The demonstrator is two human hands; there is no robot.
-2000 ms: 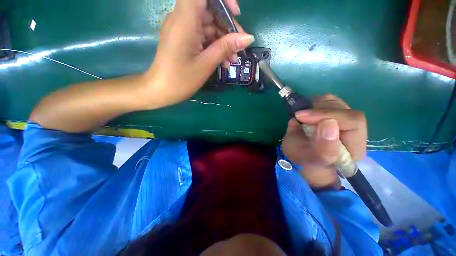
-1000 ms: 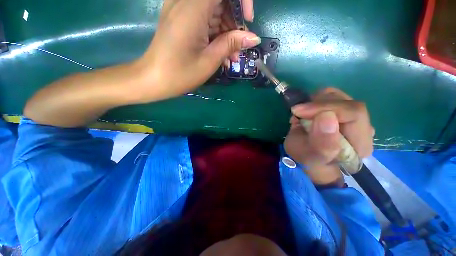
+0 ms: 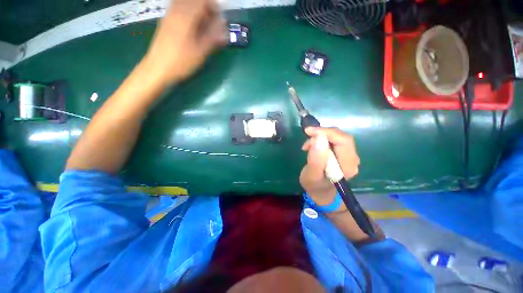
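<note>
My right hand [image 3: 330, 163] holds the soldering iron [image 3: 334, 171] by its pale grip, its metal tip pointing up and left over the bench, touching nothing. My left hand [image 3: 186, 37] is blurred at the top, its fingers beside a small black module [image 3: 237, 35]; whether it holds that or anything else cannot be told. A second module [image 3: 314, 62] lies right of centre. The flat black fixture [image 3: 235, 128] lies in front of me, its pale centre uncovered, with no module in it.
A solder spool [image 3: 27, 102] stands at left, a thin wire running from it. A silvery twisted strand [image 3: 209, 153] lies before the fixture. A red tray [image 3: 424, 102] at right holds a round pot [image 3: 420, 60] and a dark box with a red light. A black fan [image 3: 343, 12] is at top.
My left hand has moved from the fixture up to the far side of the bench. The module has left the fixture. The iron's tip is away from the fixture. The view now takes in more bench.
</note>
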